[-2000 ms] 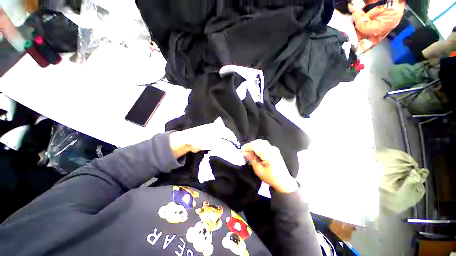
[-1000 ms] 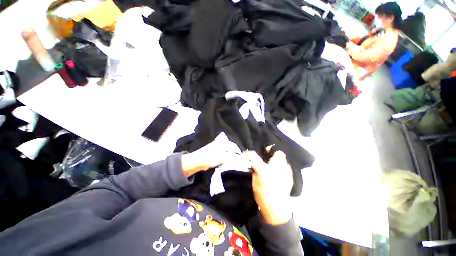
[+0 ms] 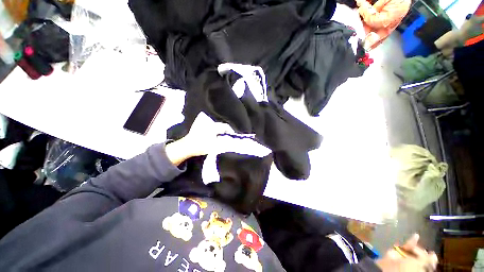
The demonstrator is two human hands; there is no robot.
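Note:
A black garment (image 3: 233, 175) lies bunched on the white tabletop and towards my lap. A white pad (image 3: 239, 145) with a narrow dark edge lies along it. My left hand (image 3: 193, 139) holds the white pad and cloth at its left end; the fingers are washed out by glare. My right hand (image 3: 408, 259) is far out at the lower right, away from the garment, blurred, with a small orange-yellow thing in it, perhaps snips. No thread or needle can be made out. A second white curved piece (image 3: 255, 75) lies on the black cloth beyond my left hand.
A heap of black garments (image 3: 265, 34) covers the far table. A dark phone (image 3: 144, 112) and clear plastic (image 3: 101, 32) lie at the left. A tied cream sack (image 3: 419, 175) stands on the floor at the right. A person in orange (image 3: 379, 18) is beyond the table.
My right hand has moved from the white pad out to the lower right. My left hand stays at the pad. The camera view has shifted.

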